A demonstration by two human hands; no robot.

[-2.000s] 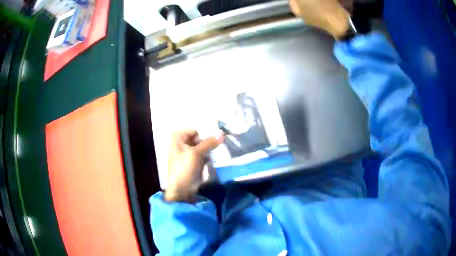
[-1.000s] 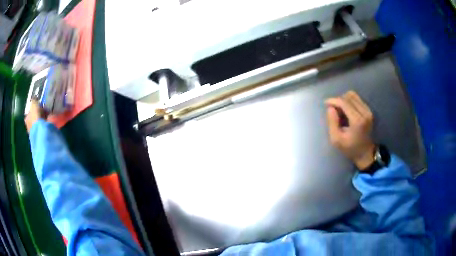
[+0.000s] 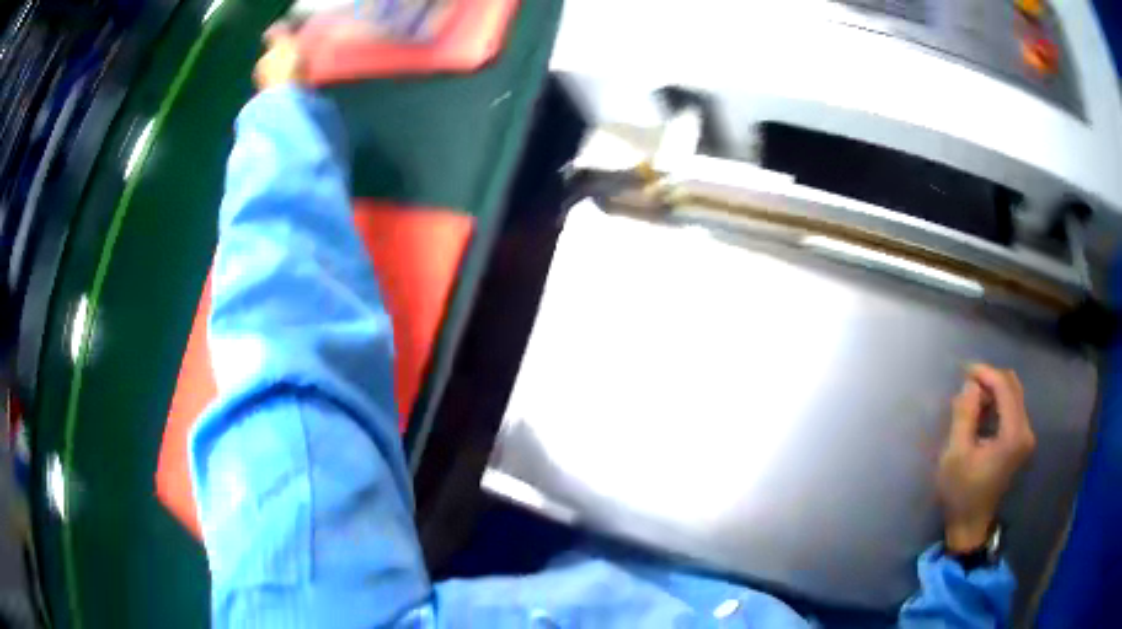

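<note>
My left hand [image 3: 281,62] is small and blurred at the upper left, at the left edge of the far red mat [image 3: 474,43]. Glossy wrapped boxes [image 3: 409,15] lie on that mat, cut off by the top edge. I cannot tell whether my left hand holds one. My right hand [image 3: 984,436] is over the right part of the steel work plate [image 3: 689,381], its fingers curled in towards the thumb, with nothing visible in it. No box shows on the plate.
The sealing bar [image 3: 861,240] runs along the rear of the plate, with the white sealer housing [image 3: 787,74] behind it. Red and yellow buttons [image 3: 1037,49] show at the top right. A nearer red mat [image 3: 425,277], partly under my left sleeve, lies on the green conveyor belt [image 3: 135,369].
The box seen on the plate two seconds ago is gone. My left hand has left the plate for the far mat. My right hand is off the sealing bar. The view has turned since.
</note>
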